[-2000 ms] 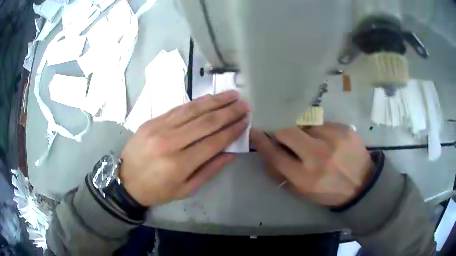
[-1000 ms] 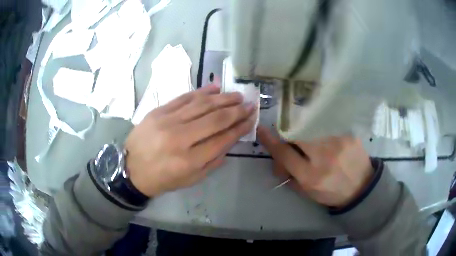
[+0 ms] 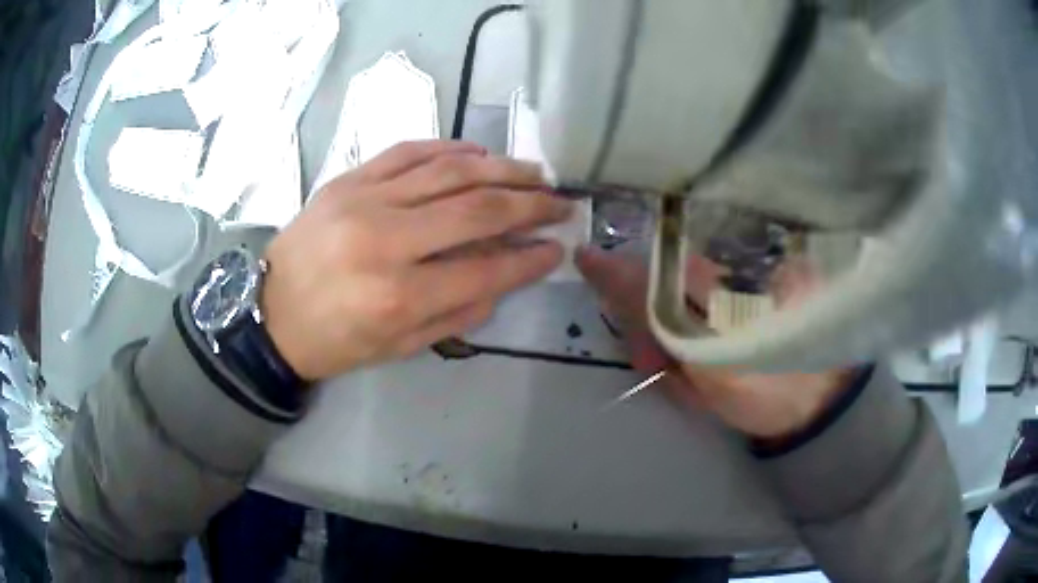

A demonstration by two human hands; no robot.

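A white tab piece lies on the grey throat plate, beside and partly under the machine head. My left hand lies flat over it, fingers pressing it down and hiding most of it. My right hand is partly hidden behind the machine head, its index fingertip close to the tab's right edge. A thin metal awl sticks out from under my right hand. The presser foot shows just right of the left fingertips.
The cream machine head blocks the upper right. A pile of sewn white tabs and pointed tabs lie left. White strips show at the right. A scrap bundle hangs past the table's left edge.
The tab's lower end stuck out below my left fingers and now hardly shows. My left hand sits further up and left in view. The machine head covers more of my right hand.
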